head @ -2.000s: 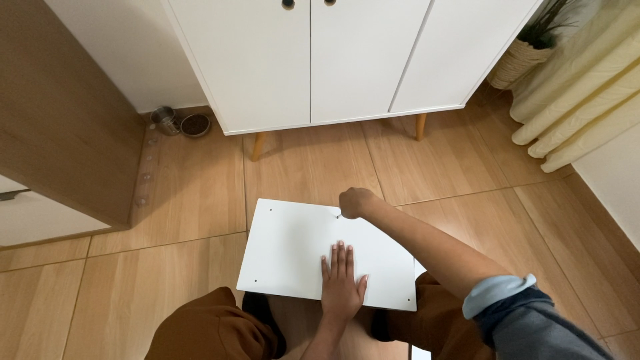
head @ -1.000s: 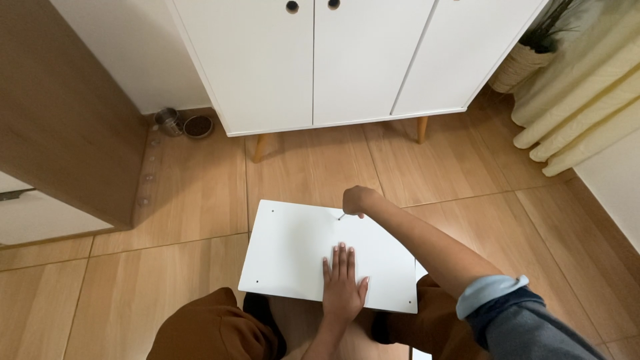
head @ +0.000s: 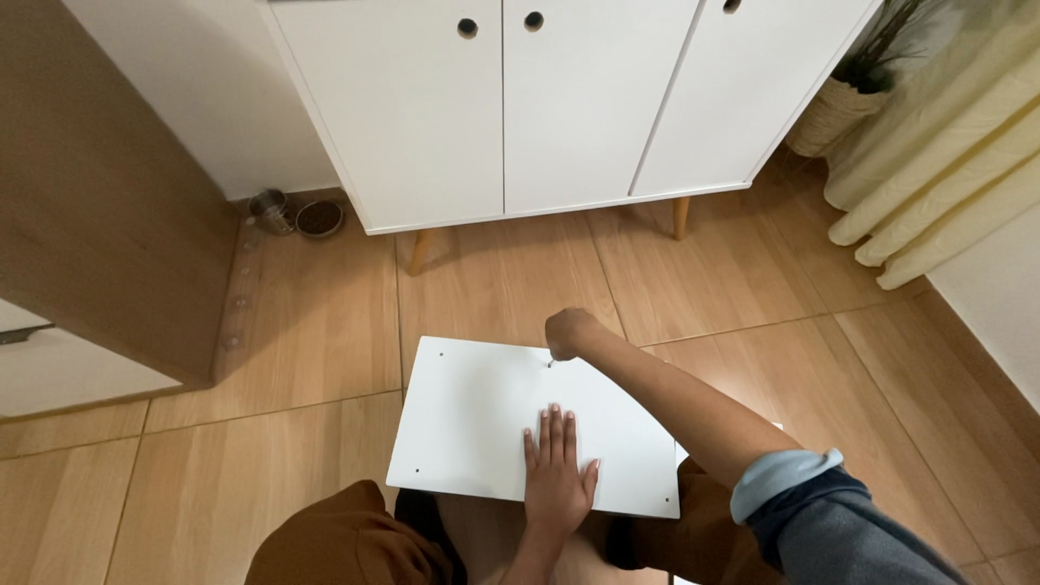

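A white panel [head: 479, 414] with small dark holes near its corners lies between my legs. My left hand [head: 558, 479] rests flat on it near the lower edge, fingers spread, holding nothing. At the panel's far edge my right hand [head: 571, 333] is closed around a tool, of which only a thin metal shaft [head: 552, 362] shows below the fist. The shaft's tip meets the panel at a small dark spot. The tool's handle is hidden inside the fist.
A white cabinet [head: 569, 106] on wooden legs stands ahead. Left are a brown wood-look cabinet [head: 106, 187], a glass container [head: 272, 213] and a bowl of dark pieces [head: 319, 218]. A plant basket [head: 833, 118] and cream curtain [head: 934, 162] are at right. Another white piece partly shows under my right arm.
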